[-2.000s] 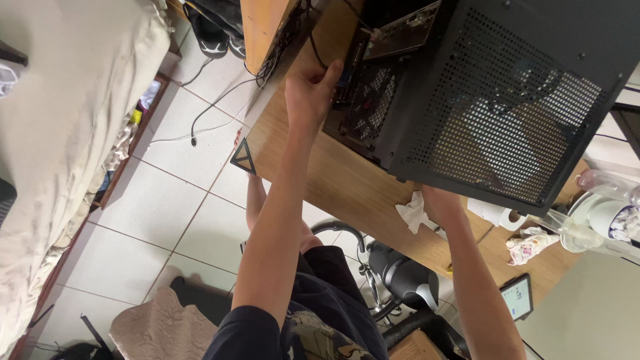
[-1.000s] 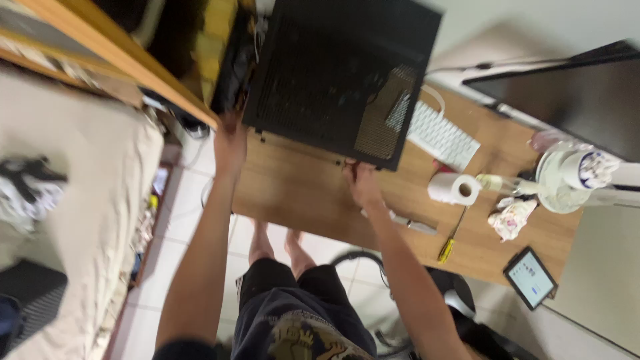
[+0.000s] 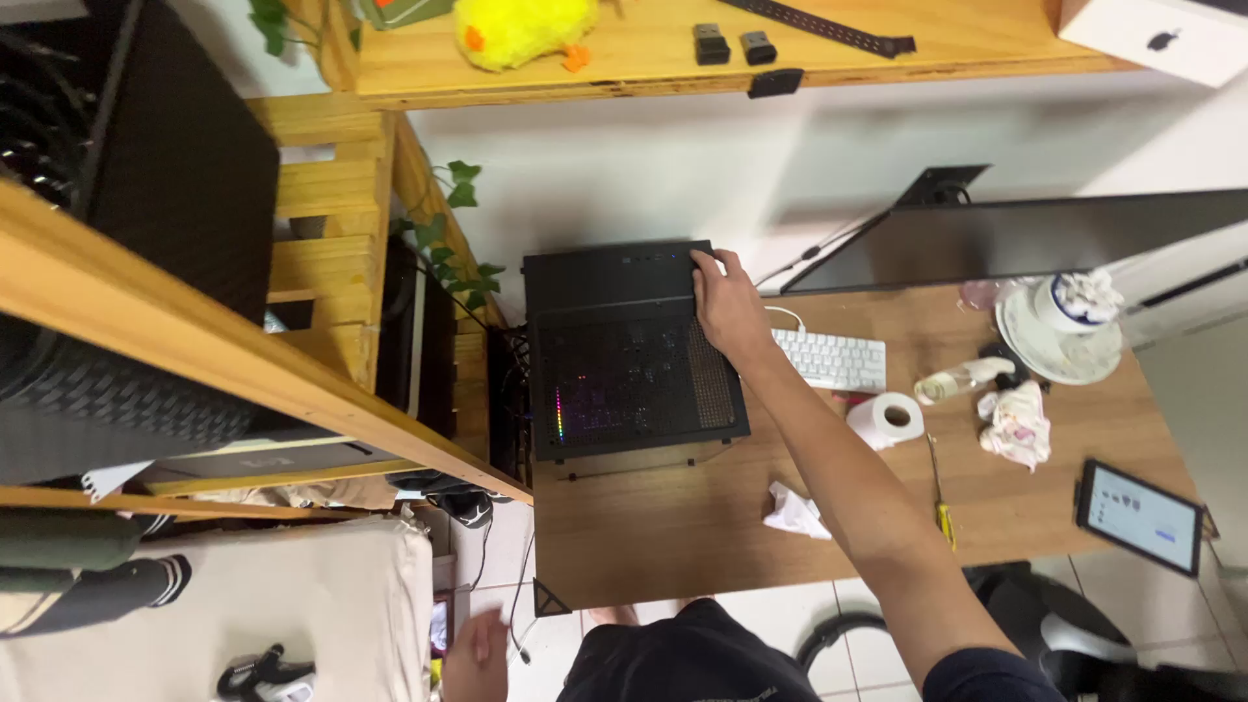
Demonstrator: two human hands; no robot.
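A black computer case (image 3: 629,361) stands on the wooden desk (image 3: 663,546), against its left end near the wall. Small coloured lights glow behind its dark side panel. My right hand (image 3: 729,302) rests on the case's upper right corner, the fingertips over the edge where a row of ports sits. Low in the view, past the desk's front left corner, my left hand (image 3: 476,658) is blurred and touches nothing that I can see. A crumpled white tissue (image 3: 797,512) lies on the desk below my right forearm.
Right of the case are a white keyboard (image 3: 838,361), a toilet paper roll (image 3: 885,419), a yellow-handled screwdriver (image 3: 944,522), a tablet (image 3: 1141,517) and a monitor (image 3: 1033,239). A wooden shelf frame (image 3: 390,244) borders the left side, and an upper shelf (image 3: 624,78) overhangs the top.
The case, tilted two seconds ago with my hands at its edges, now stands back near the wall. My left hand has let go of it; my right hand has moved to its far corner.
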